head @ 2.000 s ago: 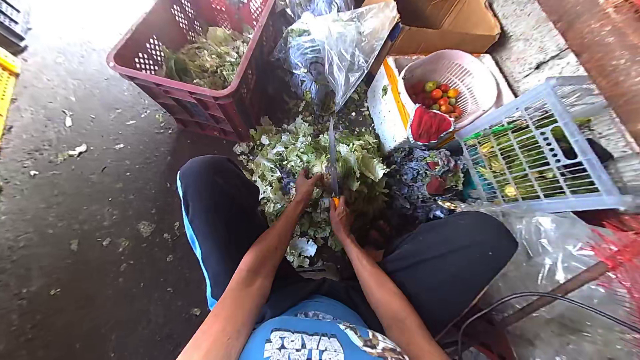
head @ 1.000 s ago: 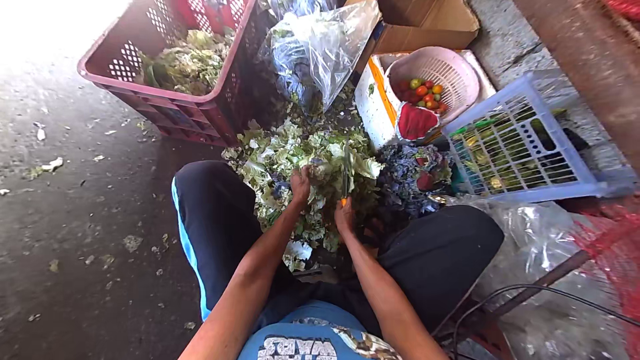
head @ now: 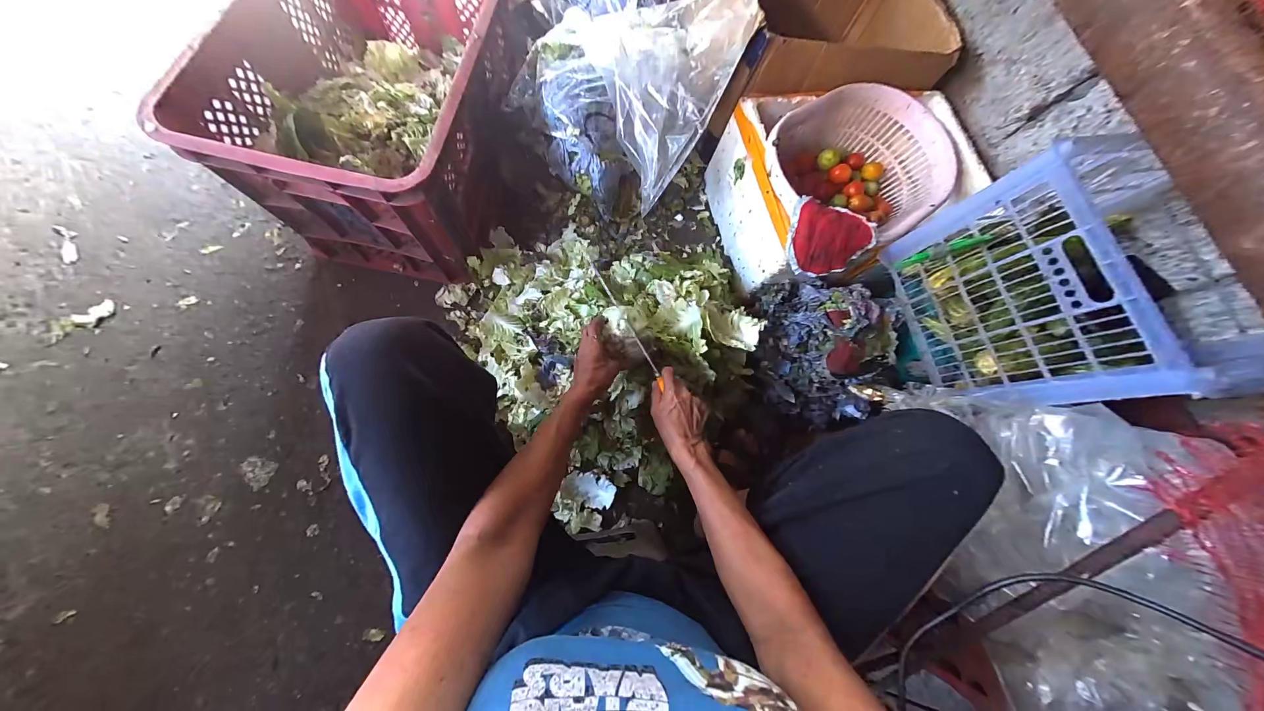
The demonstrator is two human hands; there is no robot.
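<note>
My right hand (head: 677, 413) is closed round the orange handle of a knife (head: 632, 333), whose long thin blade points up and to the left over a heap of pale green leaves (head: 553, 296). Just left of the blade, my left hand (head: 596, 363) is on a leafy vegetable (head: 622, 326), partly hidden by the hand and the leaves. The heap lies between my knees. Darker purplish leaves (head: 810, 346) are piled to its right.
A dark red plastic crate (head: 395, 212) holding leaves stands upper left. Upper right are a pink colander (head: 918, 168) with small tomatoes, a foam box (head: 746, 212), a cardboard box (head: 859, 59) and a tilted blue crate (head: 1145, 316) of green vegetables. Clear plastic (head: 1057, 494) lies at right.
The knife has gone from pointing nearly straight up to slanting up and left, its blade now close to my left hand. Both hands stay over the leaf heap.
</note>
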